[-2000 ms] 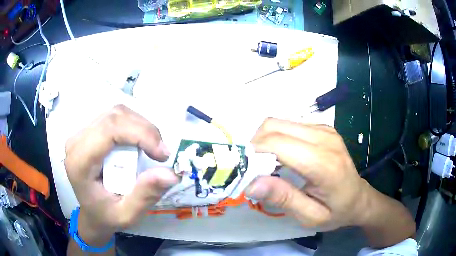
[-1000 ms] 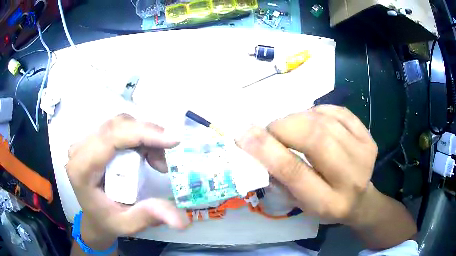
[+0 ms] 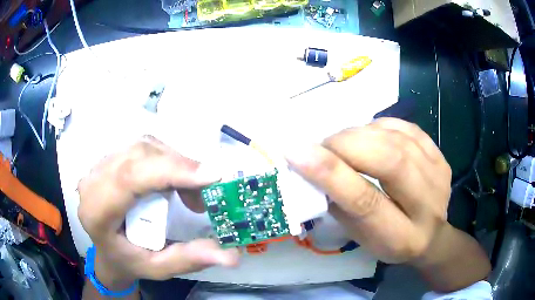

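A green circuit board point(image 3: 246, 208) with small black parts on its face is held over the mat. Its right side meets a white plastic piece point(image 3: 302, 202), which my right hand point(image 3: 381, 190) grips between thumb and fingers. My left hand point(image 3: 146, 211) is curved at the board's left side, thumb and fingertips apart near its edges; whether they touch it is unclear. A white charger block point(image 3: 146, 220) lies within the left palm area. An orange cable point(image 3: 267, 241) shows behind the board. A dark-tipped yellow lead point(image 3: 236, 135) lies just above it.
The white mat point(image 3: 193, 70) bears a screwdriver point(image 3: 352, 68) and a black cylinder point(image 3: 315, 57) at the upper right. A cardboard box point(image 3: 454, 20) stands at the top right. White cables point(image 3: 41, 105) run along the left. An orange-cased item point(image 3: 29, 196) is at the left edge.
The board was first seen component-side up in both hands; it has been turned over and now shows its green face, slightly tilted. My right hand has turned with it, and the left fingers have spread.
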